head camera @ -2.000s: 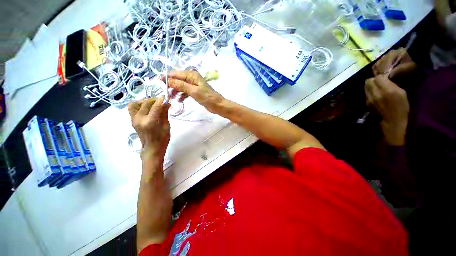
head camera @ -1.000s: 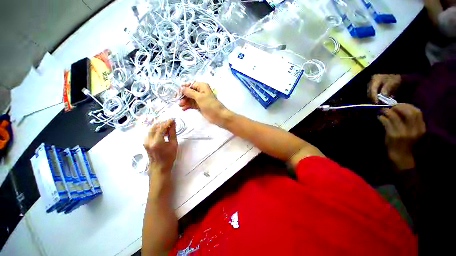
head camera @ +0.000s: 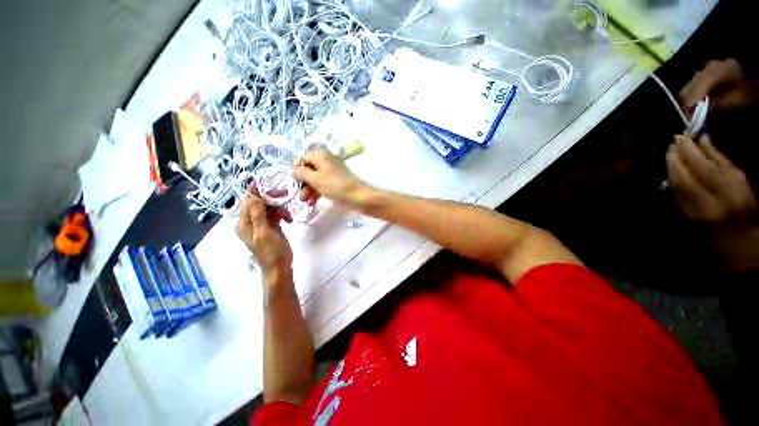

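Note:
My left hand (head camera: 265,229) and my right hand (head camera: 326,179) are close together over the white bench. They hold a small white coiled cable (head camera: 279,185) between them, my left hand at its left side and my right fingers at its right side. The cable's plug ends cannot be made out. A large tangled pile of white cables (head camera: 279,50) lies just beyond my hands. Another loose white coil lies partly below and behind my hands.
A fanned stack of blue and white boxes (head camera: 441,96) lies right of my hands. More boxes (head camera: 166,287) stand in a row at left. A black phone (head camera: 168,143) lies beyond them. A single coil (head camera: 547,79) lies at right. Another person's hands (head camera: 707,166) hold a white cable.
My hands were apart a second ago and have come together around a coiled cable. The view has shifted, so the boxes at left appear further right. The neighbour's hands have also moved.

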